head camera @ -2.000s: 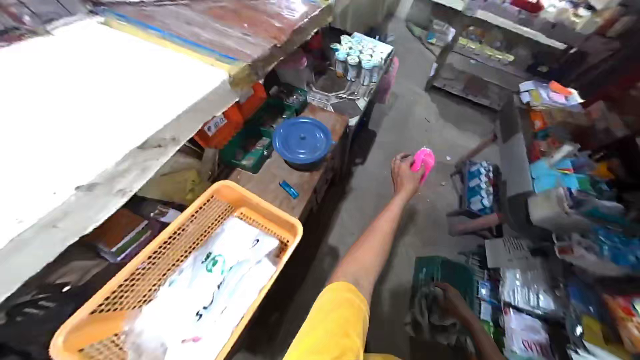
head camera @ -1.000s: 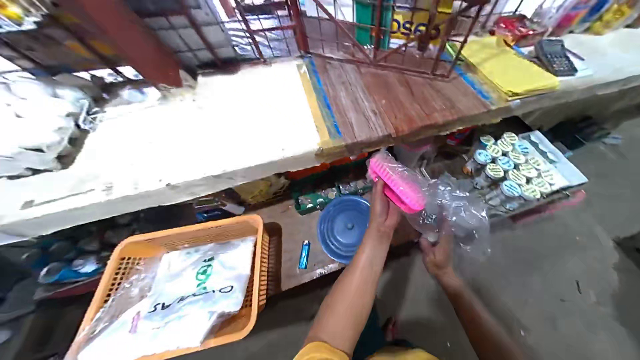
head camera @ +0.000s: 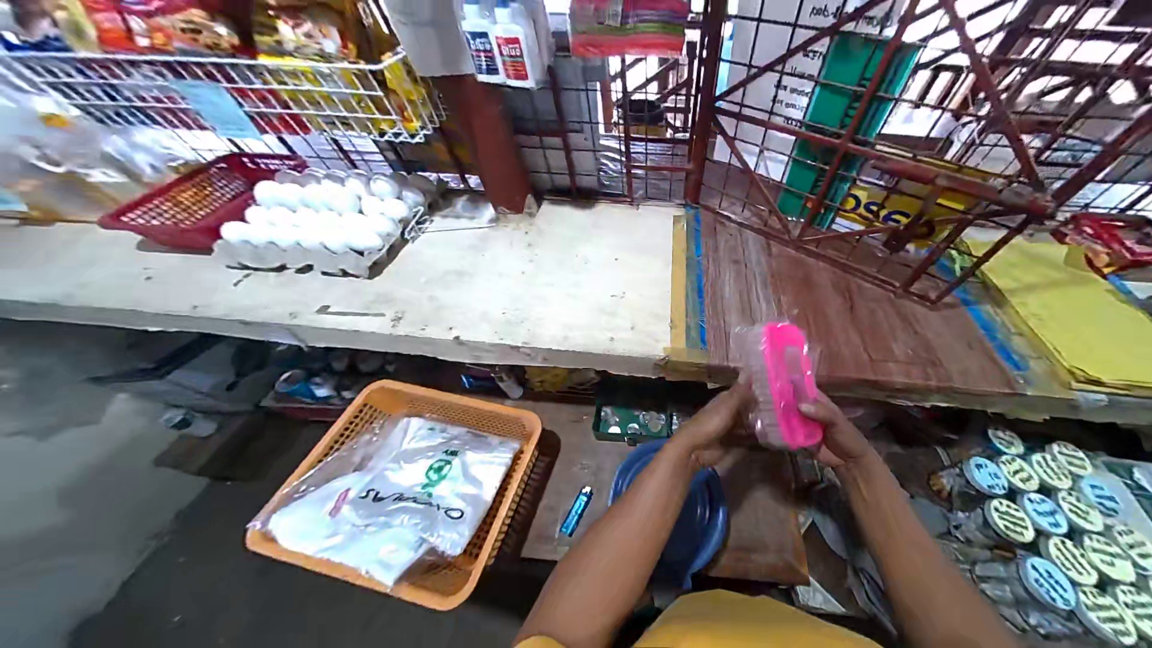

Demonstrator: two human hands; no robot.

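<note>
A pink scrub brush [head camera: 789,385] in clear plastic wrap is held between my two hands, over the near edge of the counter. My left hand [head camera: 720,421] grips the bristle side and the wrap from the left. On the right, my right hand [head camera: 832,432] has its thumb on the pink back of the brush. Below my hands a blue plastic lid [head camera: 709,522] lies partly hidden by my left forearm. A blue lighter [head camera: 576,511] rests on the wooden bench [head camera: 756,540] to the left of it.
An orange plastic basket [head camera: 531,432] holds plastic bags [head camera: 450,477]. On the counter [head camera: 558,288] stand a tray of eggs [head camera: 315,216] and a red basket [head camera: 193,202]. A metal grille [head camera: 837,135] rises behind. Lidded jars [head camera: 1044,513] crowd the lower right.
Both hands are now on the brush; two seconds ago one outstretched hand held it over the floor. The loose clear plastic is now around the brush. The view has swung to the counter.
</note>
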